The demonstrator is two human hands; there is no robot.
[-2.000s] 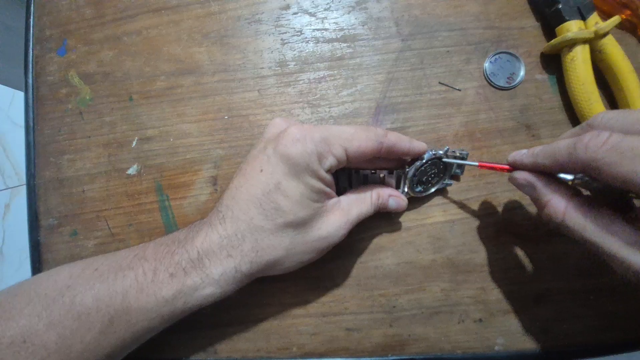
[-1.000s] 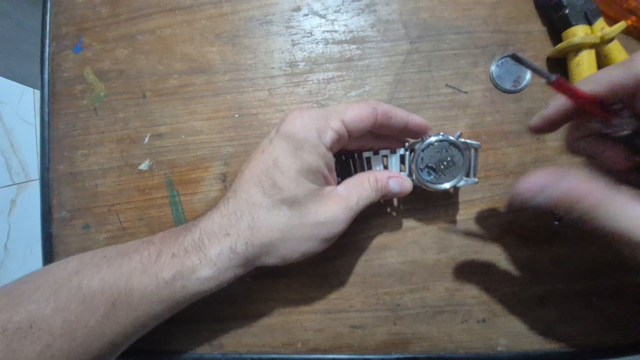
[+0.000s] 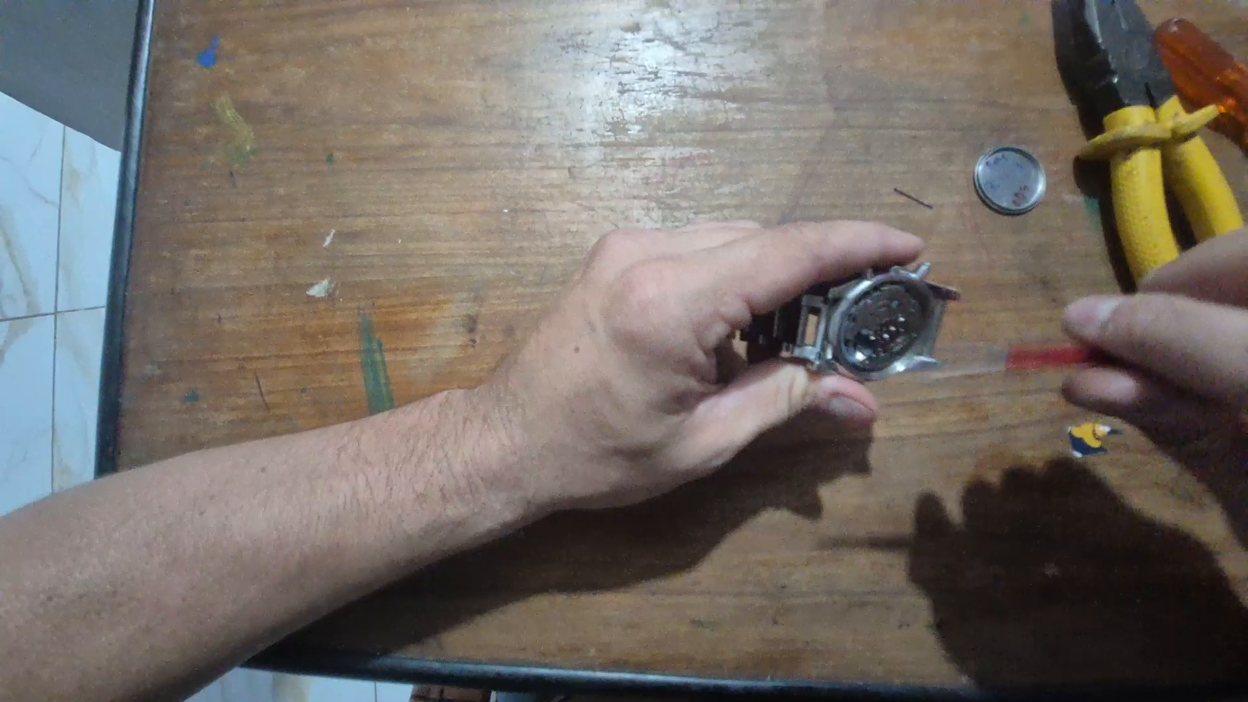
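Note:
My left hand (image 3: 673,341) grips a metal wristwatch (image 3: 885,327) by its link bracelet and case edge. The watch lies back side up without its cover, so the movement shows, and the case is tilted. My right hand (image 3: 1160,341) pinches a small screwdriver with a red part (image 3: 1048,357); its shaft is blurred and points left toward the lower right of the watch case. Whether the tip touches the case I cannot tell.
A round metal case back (image 3: 1010,181) lies beyond the watch, beside a thin dark pin (image 3: 914,198). Yellow-handled pliers (image 3: 1139,195) and an orange screwdriver handle (image 3: 1194,63) are at the top right. A small yellow and blue piece (image 3: 1089,438) lies near my right hand on the wooden table (image 3: 439,195).
Since one second ago, my right hand has brought the screwdriver down from near the case back to beside the watch. The watch has gone from nearly flat to tilted in my left hand.

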